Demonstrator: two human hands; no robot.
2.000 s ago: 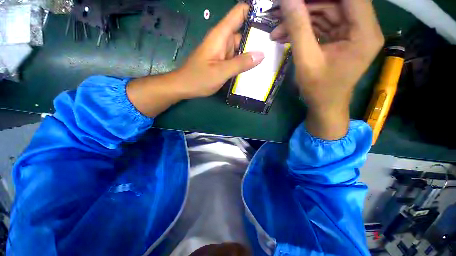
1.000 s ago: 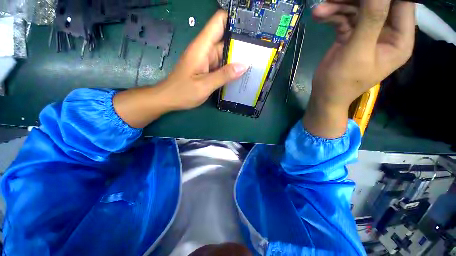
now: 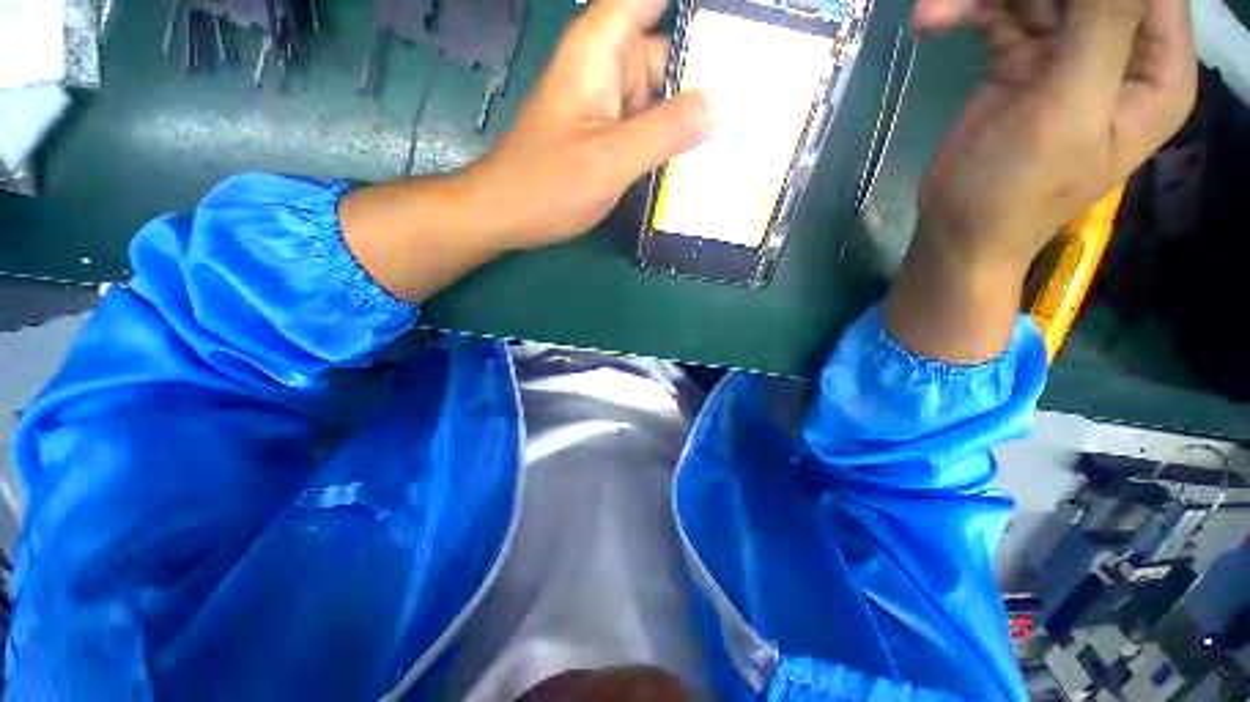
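Note:
My left hand (image 3: 596, 130) holds an open phone (image 3: 706, 258) by its left side, thumb over the battery. The phone's upper end is cut off by the top edge. The battery (image 3: 751, 124) is a large, glaring white rectangle with yellow edges. My right hand (image 3: 1062, 117) is raised to the right of the phone, apart from it, and partly cut off at the top. Its fingertips are curled and blurred, so I cannot tell what they hold. Thin metal tweezers (image 3: 884, 124) lie on the mat between the phone and my right hand.
Black plates (image 3: 459, 34) with thin strips lie at the upper left. Plastic bags (image 3: 41, 48) are at the far left. A yellow-orange screwdriver (image 3: 1076, 274) lies beside my right wrist. The green mat's (image 3: 576, 302) front edge runs before my body. Dark machine parts (image 3: 1124, 576) are at the lower right.
The phone's upper board shows first partly covered by my right hand, then bare, and now is mostly out of the picture. My right hand has moved away from the phone to the right.

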